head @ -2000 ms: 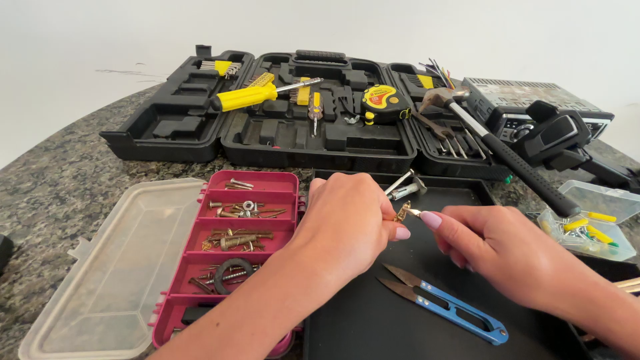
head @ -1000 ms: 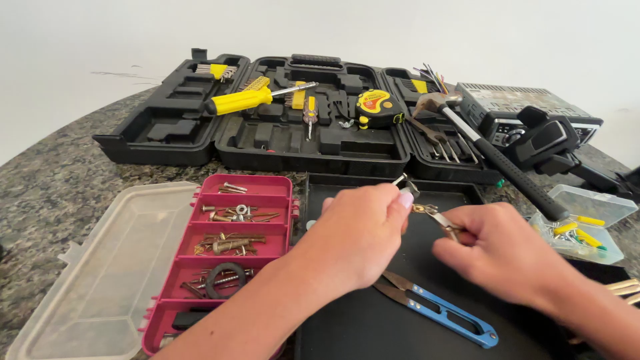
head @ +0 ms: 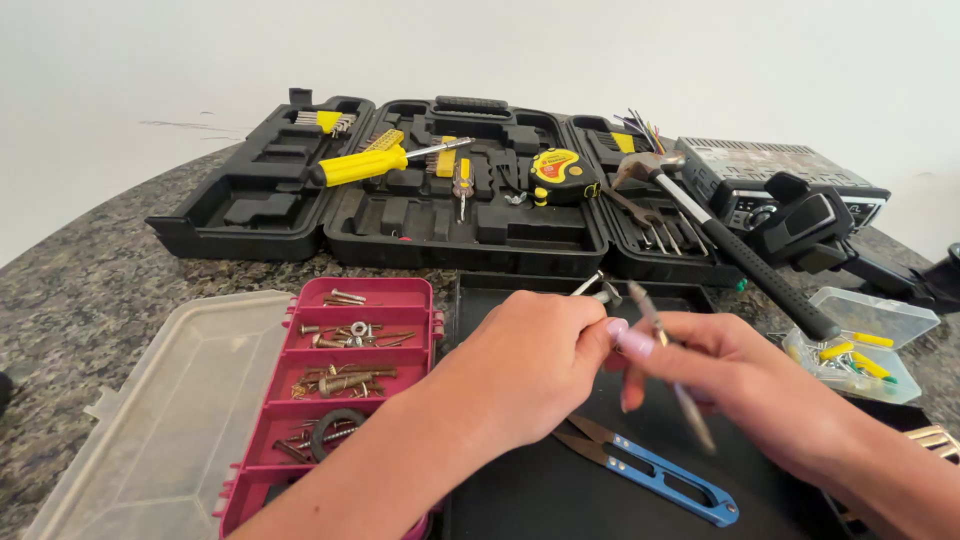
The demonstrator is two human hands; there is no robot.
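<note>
My left hand is closed with its thumb and fingertips pinched, meeting my right fingertips; what it grips is hidden, though metal bolts show just beyond its knuckles. A slim metal tool, blurred, lies slantwise between the thumb and fingers of my right hand. Both hands are over a black tray. Blue-handled thread snips rest in the tray below them. Left of my left hand stands a pink compartment box with screws, nuts, bolts and a dark ring.
Behind is an open black tool case with a yellow screwdriver, a small screwdriver and a tape measure. A claw hammer, car stereo, phone holder and clear box of small parts are at right.
The slim tool in my right hand now slants across its fingers, with both ends showing. The small brass-coloured piece seen earlier between my hands is now hidden. The fingertips of both hands have come together.
</note>
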